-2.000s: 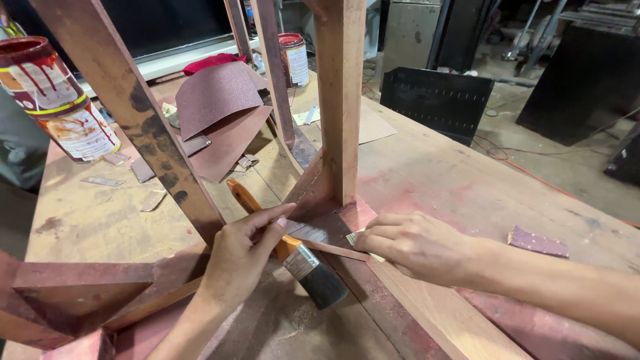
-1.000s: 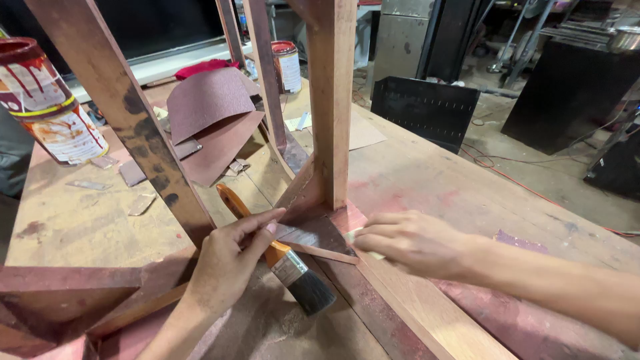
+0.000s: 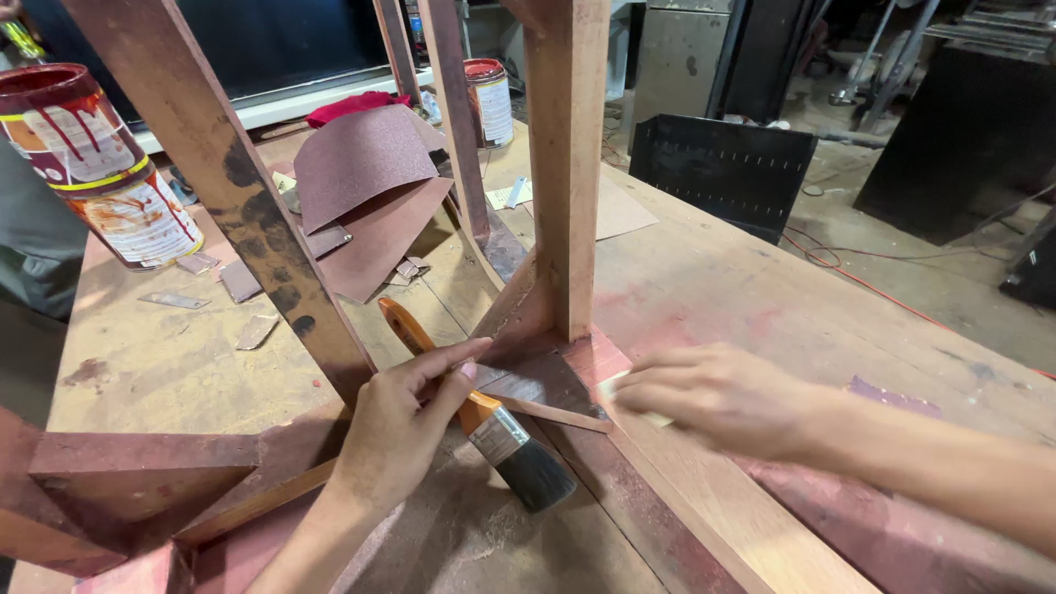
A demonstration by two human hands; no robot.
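My left hand (image 3: 408,421) holds a paintbrush (image 3: 487,412) by its orange wooden handle, the black bristles pointing down and to the right. Its fingertips are beside a corner of the wooden frame (image 3: 582,173), where an upright post meets a dark triangular corner piece (image 3: 540,384). Slightly blurred, my right hand (image 3: 701,396) presses a small pale folded piece (image 3: 615,386), perhaps sandpaper, on the rail (image 3: 701,487) just right of that corner. The frame's wood is partly bare and partly stained reddish brown.
Two stacked, paint-streaked cans (image 3: 136,219) stand at the left edge of the worktable (image 3: 825,305), another can (image 3: 489,103) farther back. Sandpaper sheets (image 3: 367,165), scraps and a flat blade (image 3: 174,300) lie about. Slanted frame members cross the left side. A person's clothing shows at far left.
My right hand has shifted slightly about the rail beside the corner, with the pale piece in its fingers. My left hand stays near the corner with the brush.
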